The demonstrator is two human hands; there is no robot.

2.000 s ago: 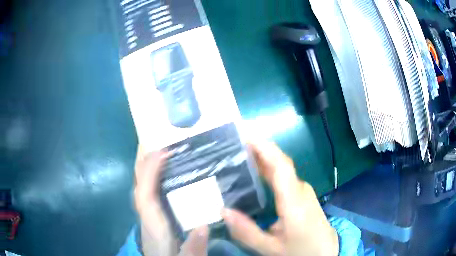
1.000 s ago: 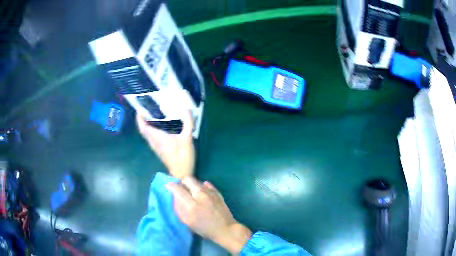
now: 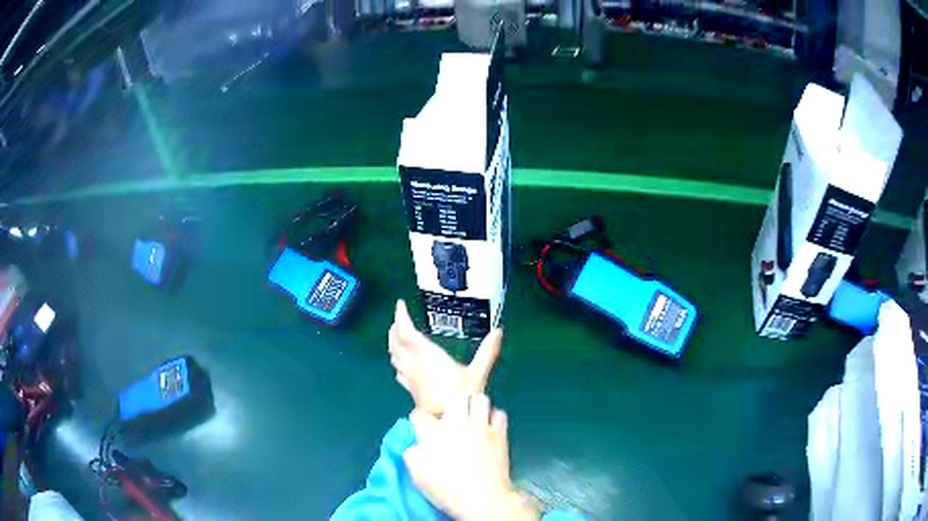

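A white and black retail box (image 3: 453, 219) stands upright on the green bench, its top flaps raised and a barcode label (image 3: 445, 323) low on its front. My left hand (image 3: 438, 361) is at the foot of the box, thumb and fingers spread beside its lower corners; it does not look closed on the box. My right hand (image 3: 463, 453) lies over my left wrist, its fingers apart and holding nothing that shows. A blue battery tester (image 3: 636, 305) lies right of the box and another blue tester (image 3: 313, 286) lies left of it.
Another upright box (image 3: 814, 219) stands at the right, with a blue tester (image 3: 858, 306) partly behind it. More testers (image 3: 155, 392) lie at the left with leads. The barcode scanner (image 3: 768, 494) is at the bottom right, near the flat box stack (image 3: 865, 417). A green line (image 3: 621, 181) crosses the bench.
The box, held in both hands and then tilted in my left hand, now stands upright between two testers. My left fingers have spread. The view has shifted, showing more of the bench.
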